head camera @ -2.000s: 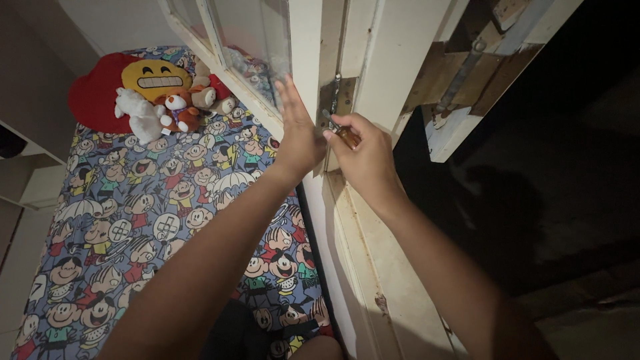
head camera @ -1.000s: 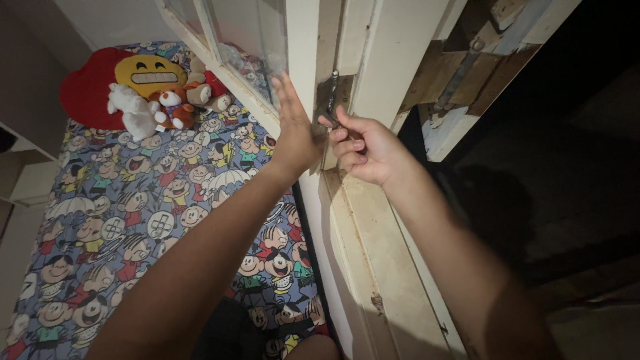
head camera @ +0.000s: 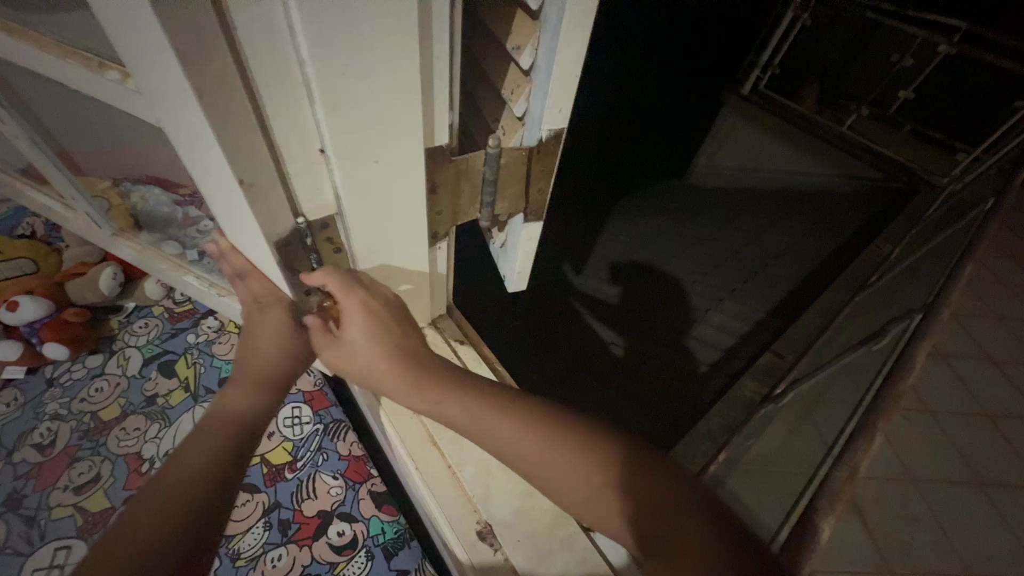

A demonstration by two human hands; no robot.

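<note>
My left hand (head camera: 268, 320) lies against the edge of a white glazed window sash (head camera: 232, 192), its fingers stretched along the frame by the glass. Just right of it, my right hand (head camera: 372, 328) pinches a small amber-brown object (head camera: 326, 308), perhaps a tool handle, at the lower end of a worn metal hinge (head camera: 308, 240). What that object is cannot be told, as my fingers cover much of it. The hinge joins the sash to the white frame (head camera: 372, 160). A second hinge (head camera: 490, 188) holds a louvred shutter (head camera: 524, 248) farther right.
Below on the left is a bed with a cartoon-print sheet (head camera: 128, 432), with plush toys (head camera: 48, 312) on it. The white sill (head camera: 480, 472) runs under my right forearm. Outside at right are a dark drop, a metal railing (head camera: 848, 352) and tiled floor (head camera: 952, 432).
The view has swung right, showing more outside. My left hand stays on the sash. My right hand remains by the hinge, its fingers now closer together around the small object.
</note>
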